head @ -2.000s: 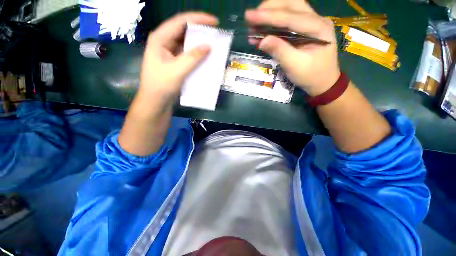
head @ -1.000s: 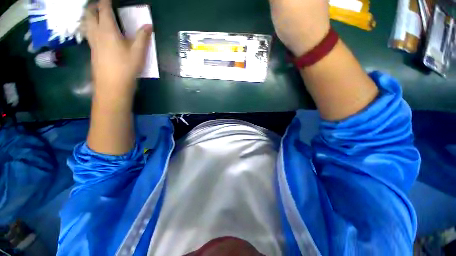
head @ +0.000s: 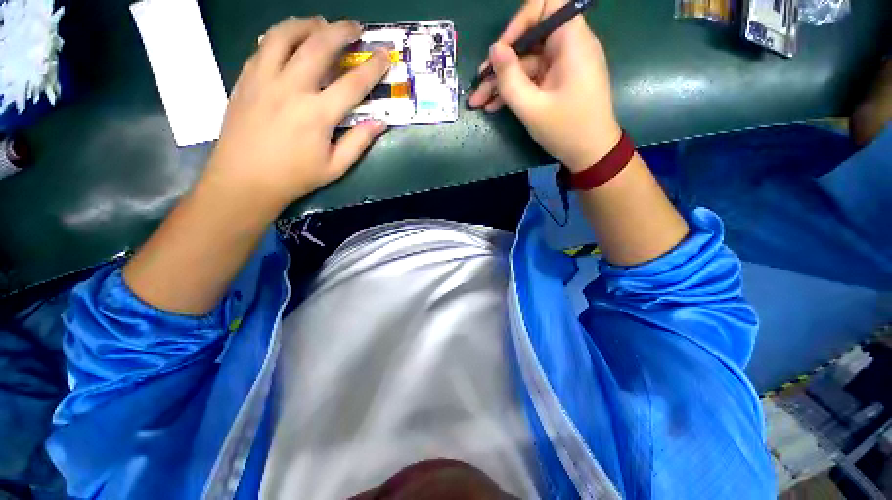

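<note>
An open silver-white phone housing (head: 431,73) with orange strips inside lies on the dark green mat. My left hand (head: 298,107) lies over its left part, fingers spread on it and thumb at its near edge, hiding that end. My right hand (head: 557,88) is just right of the housing and holds a thin dark tool (head: 548,29), possibly tweezers, whose lower end points towards the housing's right edge. A plain white sheet (head: 182,73) lies flat left of my left hand.
A bushy white bundle of strips (head: 29,54) is at the far left edge, with a dark ribbed cylinder (head: 14,155) below it. Bagged parts (head: 770,24) lie at the upper right. Another person's arm (head: 869,112) shows at the right edge.
My left hand has moved from the white sheet onto the housing. My right hand has come down beside the housing, the dark tool now visible. The view has shifted, and the orange strip pile is out of view.
</note>
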